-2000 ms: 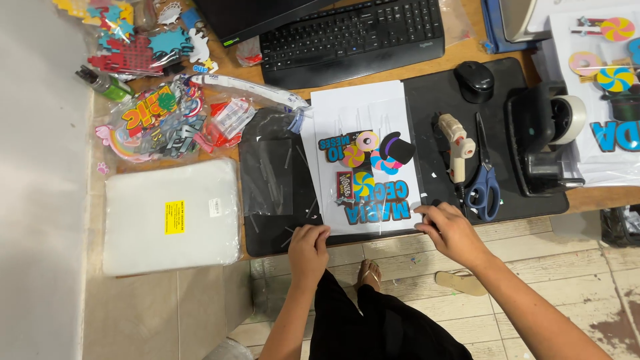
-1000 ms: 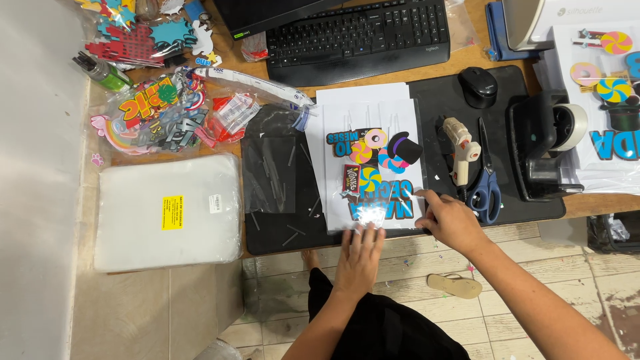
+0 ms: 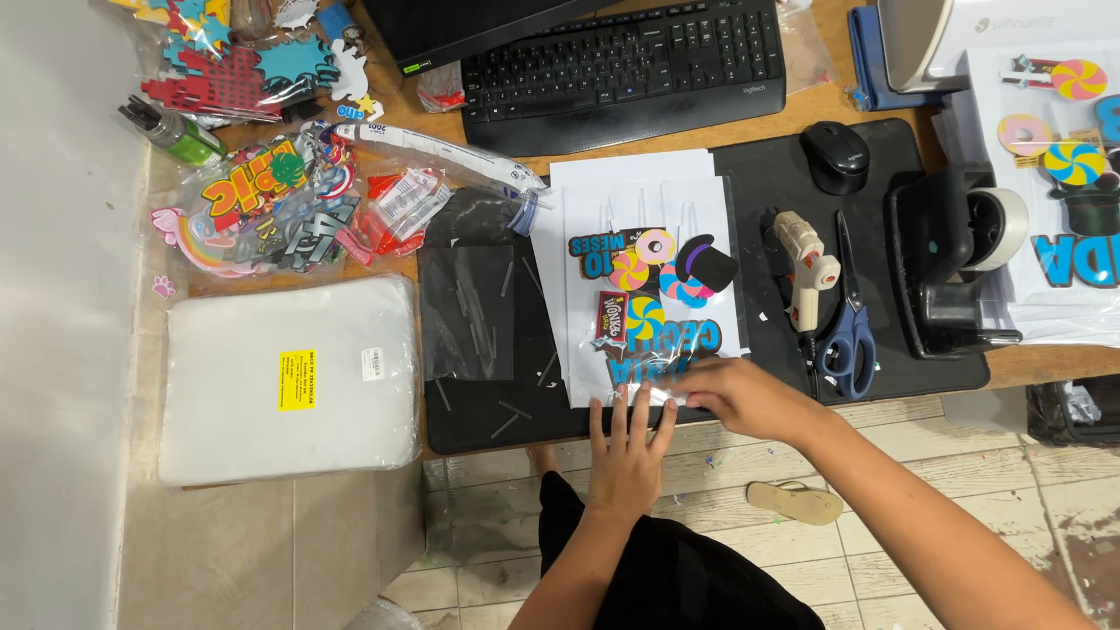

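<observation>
A clear plastic bag (image 3: pixel 582 367) with paper cutouts inside lies over white paper sheets on the black desk mat (image 3: pixel 560 420). Among the cutouts are a black top hat (image 3: pixel 707 265), candy swirls (image 3: pixel 646 318), a pink donut (image 3: pixel 655 247) and blue letters. My left hand (image 3: pixel 628 464) rests with spread fingertips on the bag's near edge. Just right of it, my right hand (image 3: pixel 752 395) has its thumb and fingers drawn together at the bag's near right corner; whether they pinch the plastic cannot be made out.
To the right lie a glue gun (image 3: pixel 807 271), blue-handled scissors (image 3: pixel 847 341), a tape dispenser (image 3: pixel 910 262) and a mouse (image 3: pixel 835 157). A keyboard (image 3: pixel 621 79) stands behind. On the left are a pack of clear bags (image 3: pixel 227 402), bagged cutouts (image 3: pixel 262 201) and clear plastic strips (image 3: pixel 477 315).
My left hand has moved right, from beside the bag's near left corner onto its near edge. My right hand has shifted left along that edge, closer to my left hand.
</observation>
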